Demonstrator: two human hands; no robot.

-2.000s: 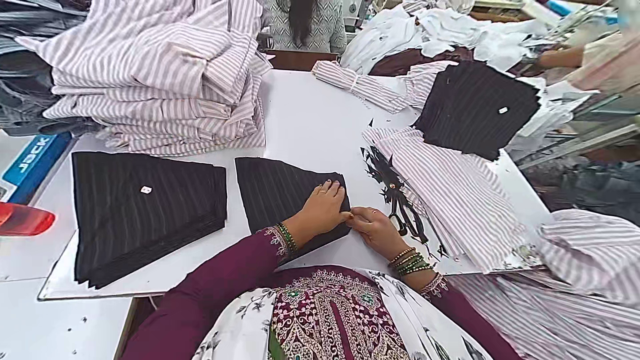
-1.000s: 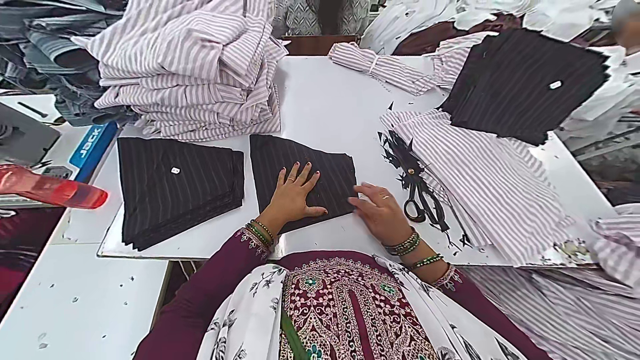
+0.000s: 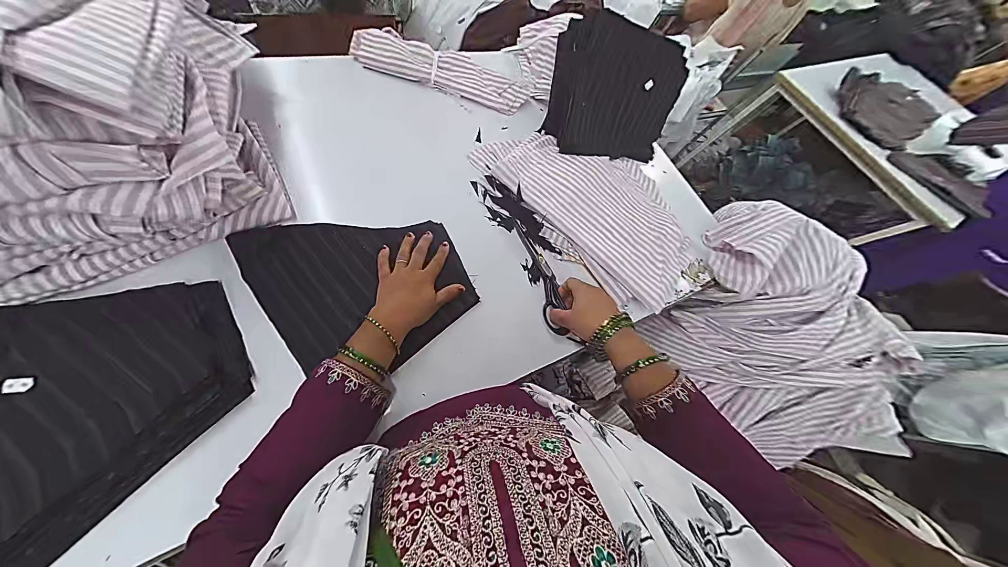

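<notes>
My left hand [image 3: 413,287] lies flat with spread fingers on a dark striped fabric panel [image 3: 315,276] on the white table. Black-handled scissors [image 3: 554,303] are gripped in my right hand [image 3: 584,309], their blades pointing away over small black fabric scraps [image 3: 512,209]. Just right of the scraps lies a stack of pink-and-white striped fabric pieces [image 3: 606,220]. Another pile of dark striped panels [image 3: 118,409], with a small white tag on top, is at the left.
A tall heap of striped fabric [image 3: 134,150] fills the back left of the white table [image 3: 354,150]. Dark panels [image 3: 614,87] and a tied striped bundle [image 3: 441,71] lie at the back. More striped cloth [image 3: 780,339] hangs at the right, beside a framed stand [image 3: 850,157].
My right hand has moved from the dark panel's right edge to the scissors and taken hold of them. My left hand has shifted toward the panel's right side. The view has turned right.
</notes>
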